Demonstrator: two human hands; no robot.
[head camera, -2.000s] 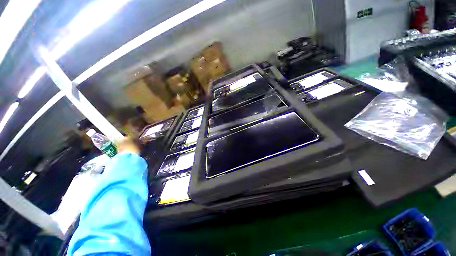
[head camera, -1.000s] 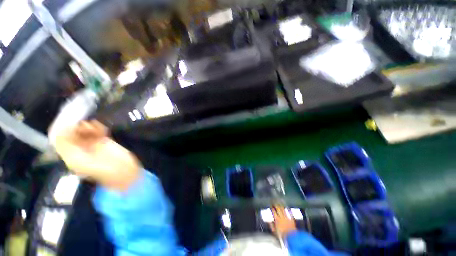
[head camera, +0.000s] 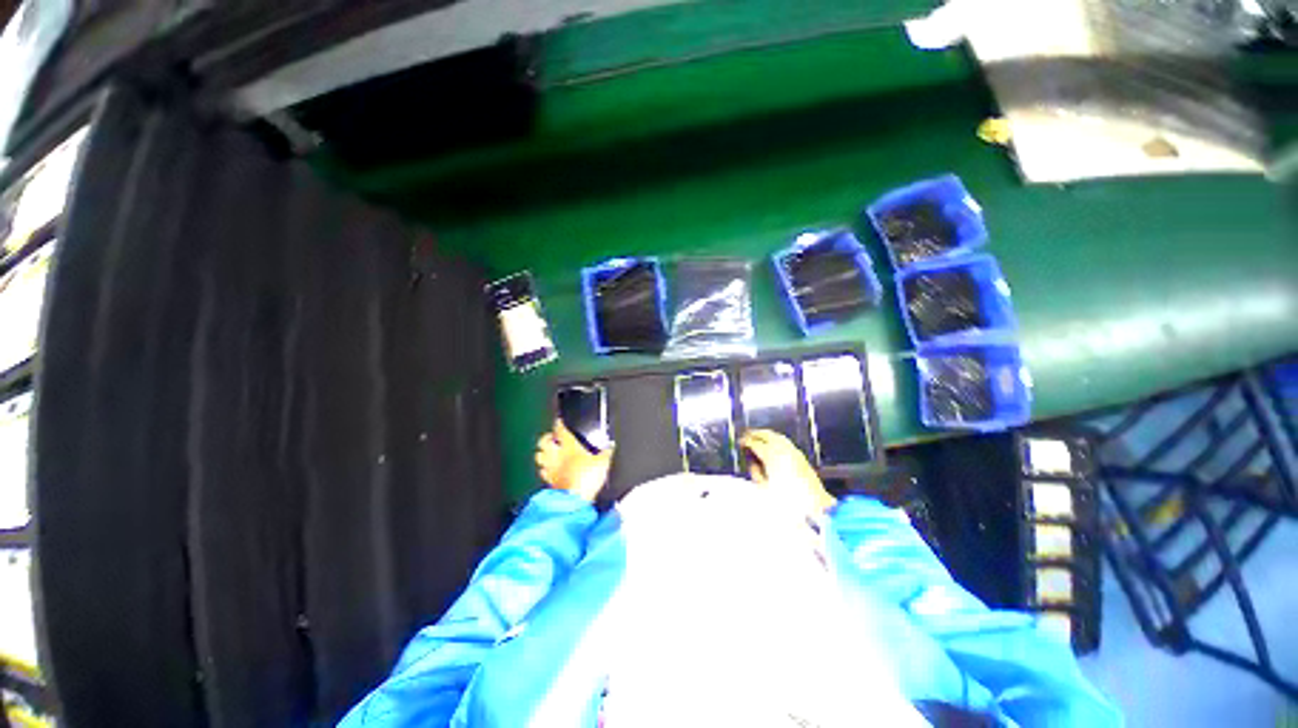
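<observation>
A black foam tray (head camera: 645, 427) lies before me. Phone bodies with glossy dark faces sit in its third (head camera: 703, 413), fourth (head camera: 769, 395) and fifth pockets; the second pocket is empty. My left hand (head camera: 574, 464) grips the lower end of a phone body (head camera: 581, 408) at the leftmost pocket; whether it is lifted is unclear. My right hand (head camera: 776, 462) is at the lower end of the fourth phone body, fingers bent; its grip is unclear. White headwear or clothing hides the tray's near middle edge.
Blue bins of black strips (head camera: 626, 306) (head camera: 827, 280) flank a clear bag (head camera: 710, 307). Three blue bins of small parts (head camera: 947, 302) stand at right. A single phone body (head camera: 521, 324) lies at left. A tall black tray stack (head camera: 256, 427) stands left; a blue metal cart (head camera: 1210, 498) is right.
The view has swung down from the tray stacks to the bench. My left hand has come from the raised far left down to the leftmost phone body. My right hand remains at the tray.
</observation>
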